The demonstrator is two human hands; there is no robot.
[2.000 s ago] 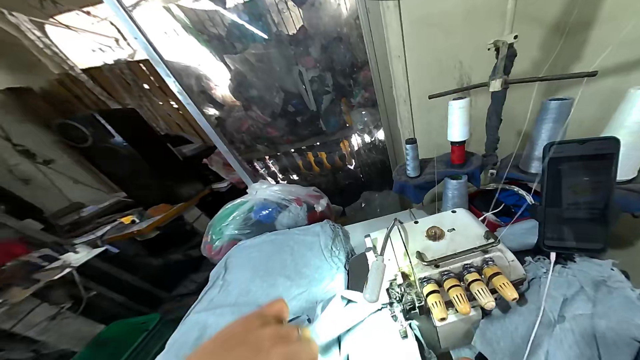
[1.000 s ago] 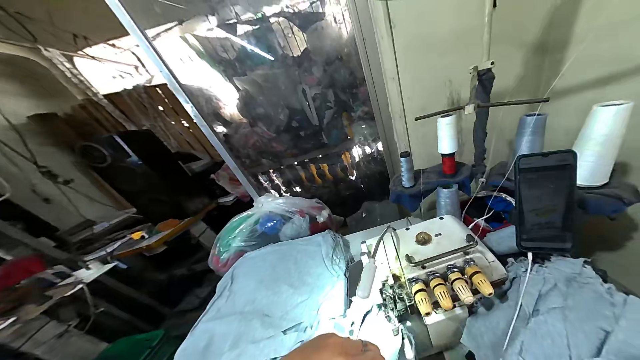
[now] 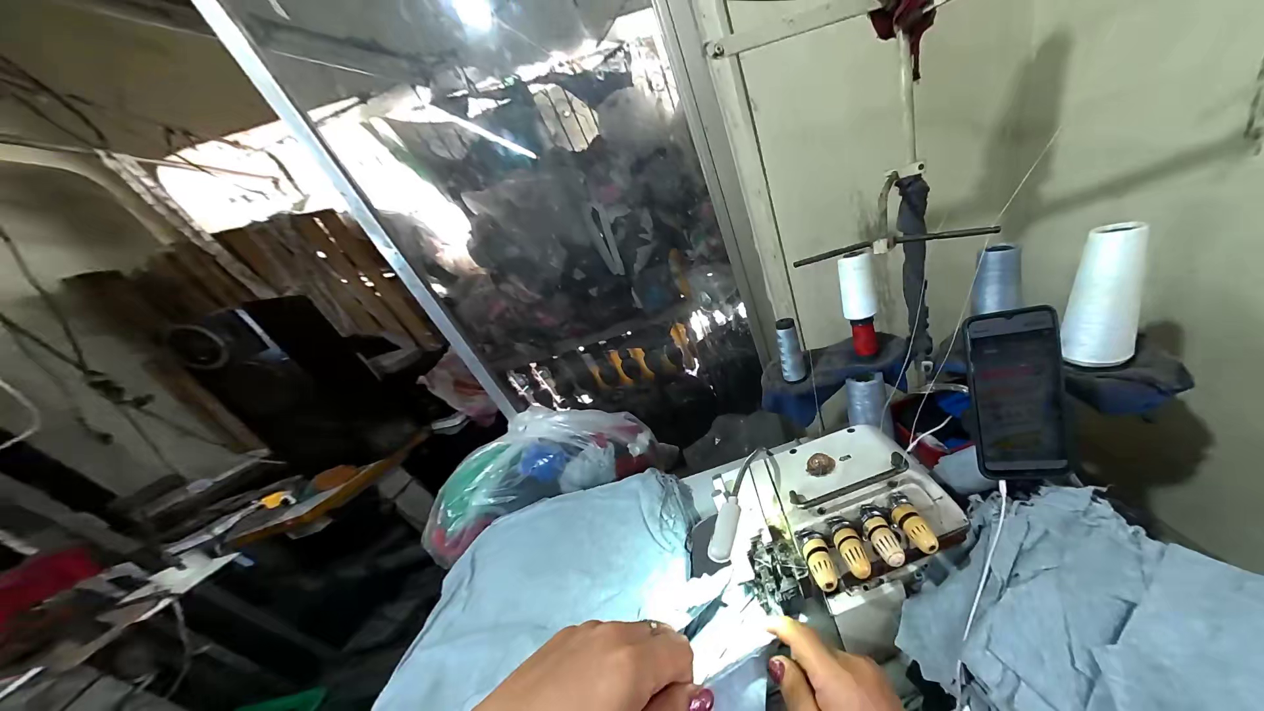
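Note:
A white overlock sewing machine (image 3: 859, 484) with yellow tension dials (image 3: 851, 549) stands at lower centre right, its small lamp (image 3: 724, 530) lighting the needle area. Light blue fabric (image 3: 736, 632) lies at the presser foot. My left hand (image 3: 602, 667) rests on the fabric left of the needle area, fingers curled onto it. Close in front of the foot, my right hand (image 3: 829, 671) pinches the fabric's edge between thumb and index finger. A pile of light blue cloth (image 3: 553, 563) spreads to the left of the machine.
More blue cloth (image 3: 1116, 602) lies at the right. A phone (image 3: 1017, 395) with a white cable stands upright behind it. Thread cones (image 3: 1106, 296) sit on a stand at the back. A clear plastic bag of coloured cloth (image 3: 543, 469) lies behind the pile, near a glass panel (image 3: 592, 217).
My right hand has come into view at the fabric by the presser foot. One hand, earlier seen alone at the bottom edge, is now joined by the other.

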